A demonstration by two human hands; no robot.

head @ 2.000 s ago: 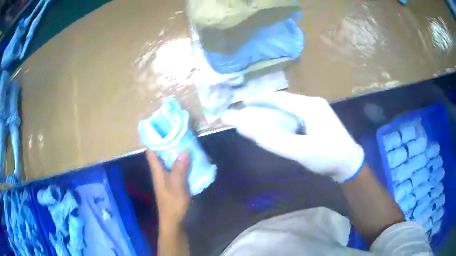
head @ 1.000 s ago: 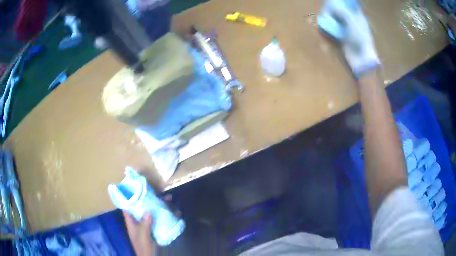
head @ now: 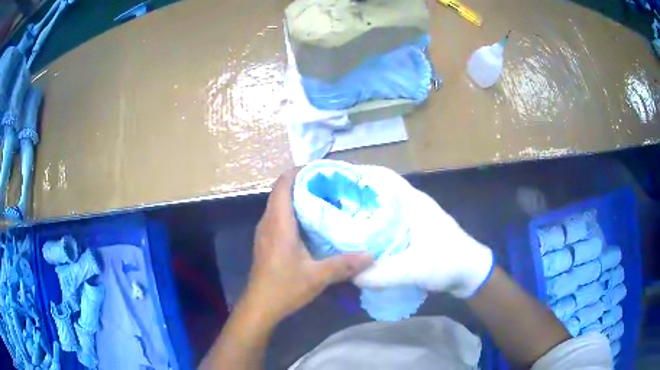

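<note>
A light-blue hollow body part (head: 391, 302) is held in front of me below the table edge, its open end up and facing me. My bare left hand (head: 289, 253) grips its left side, thumb across the front. My gloved right hand (head: 434, 238) wraps its right side; the glove is white with a blue cuff. Behind, another light-blue part (head: 369, 79) sits between the cream-beige upper block (head: 354, 32) and the beige lower block (head: 380, 110). What the gloved fingers touch inside or behind the held part is hidden.
A white cloth (head: 311, 137) and flat white pad (head: 373, 134) lie at the fixture. A white squeeze bottle (head: 486, 65) and yellow cutter (head: 461, 11) are to its right. Blue bins with parts stand below at left (head: 161, 282) and right (head: 628, 267). Long leg assemblies (head: 27, 152) lie far left.
My gloved right hand has come back from the table's far right onto the body part. My left hand has raised the part and moved it right. The camera view has shifted.
</note>
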